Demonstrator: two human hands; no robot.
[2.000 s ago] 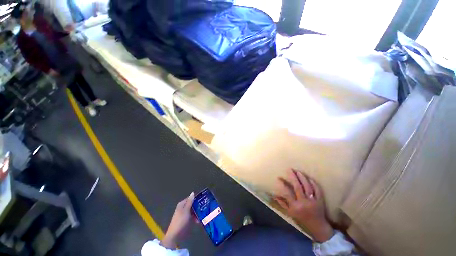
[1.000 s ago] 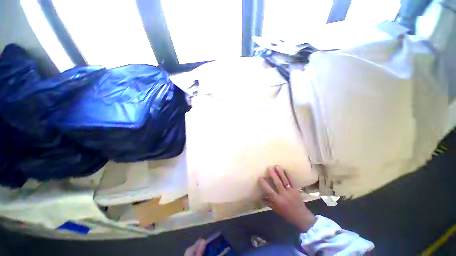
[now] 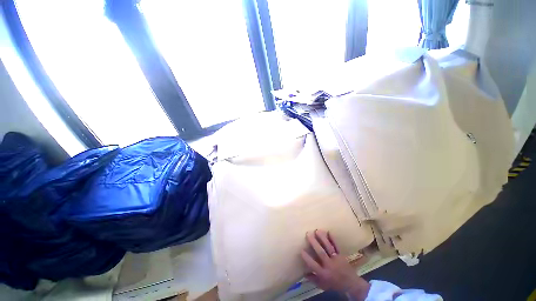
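Observation:
A stack of beige panels [image 3: 267,200] lies on the shelf in front of me. My right hand [image 3: 329,263] rests on its front part with the fingers apart, near the front edge, and grips nothing. A second, larger stack of beige panels [image 3: 405,147] lies directly to the right, with drooping edges and several layered edges at its left side. Dark thin bits [image 3: 302,111] are gathered at the rear between the stacks. My left hand is out of the picture, and the smartphone does not show now.
Shiny dark blue plastic-wrapped bundles [image 3: 135,194] bulge at the left on the shelf. Tall bright windows with grey frames [image 3: 264,53] stand behind. A blue-green curtain [image 3: 436,22] hangs at the back right. Dark floor with a yellow-black marking [image 3: 520,167] shows at the right.
The view has swung from the aisle to the shelf and windows, and the stacks now appear lower. My left hand and the smartphone have left the picture. My right hand still rests on the panels.

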